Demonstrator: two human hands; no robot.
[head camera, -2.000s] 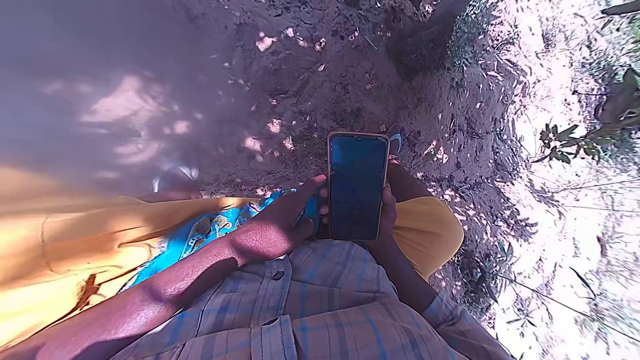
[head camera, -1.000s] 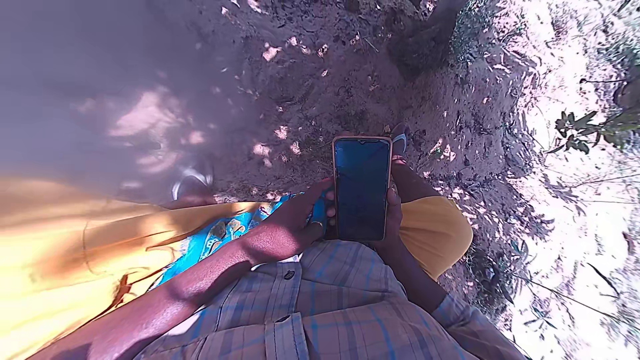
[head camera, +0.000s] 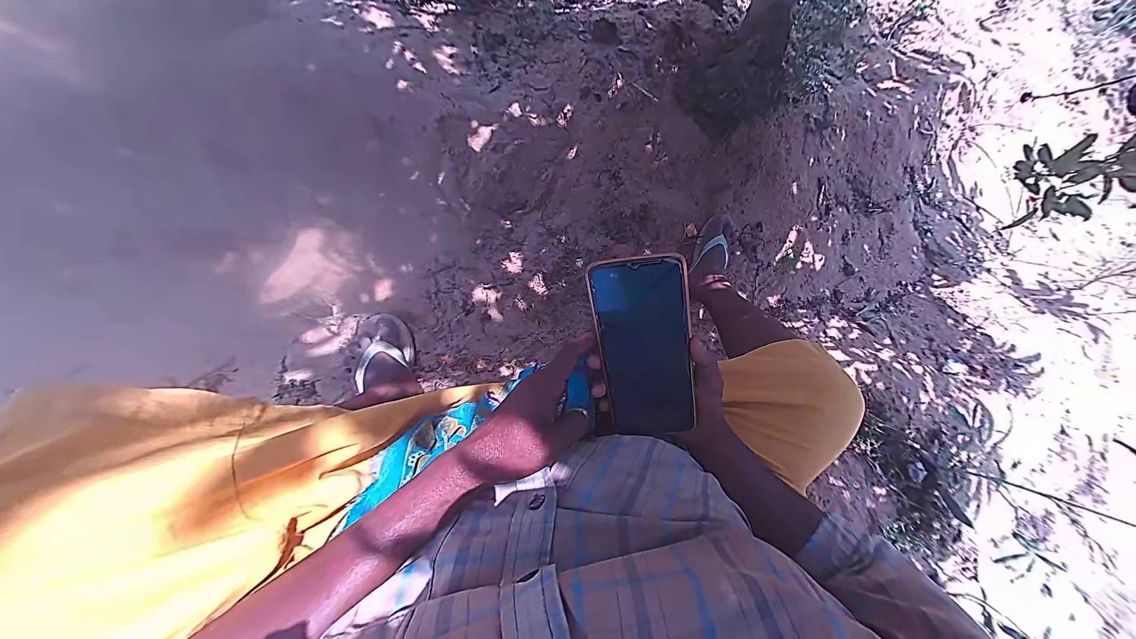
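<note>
A smartphone (head camera: 642, 346) with a dark screen and a pinkish case edge stands over my lap near the middle. My right hand (head camera: 707, 390) grips it from the right and behind, its thumb along the right edge and fingertips showing at the left edge. My left hand (head camera: 524, 426) is beside the phone's lower left side, its fingers bent at or close to the case. Whether it touches the phone or holds some of the blue patterned cloth (head camera: 444, 435) cannot be told; part of this hand is hidden.
Yellow-orange cloth (head camera: 177, 470) covers my legs, below a plaid shirt (head camera: 639, 550). One sandalled foot (head camera: 386, 355) is at left, another (head camera: 713, 253) beyond the phone. Around them lies shaded dirt ground (head camera: 550, 195), with a trunk base (head camera: 741, 62) above and a leafy branch (head camera: 1069, 177) at right.
</note>
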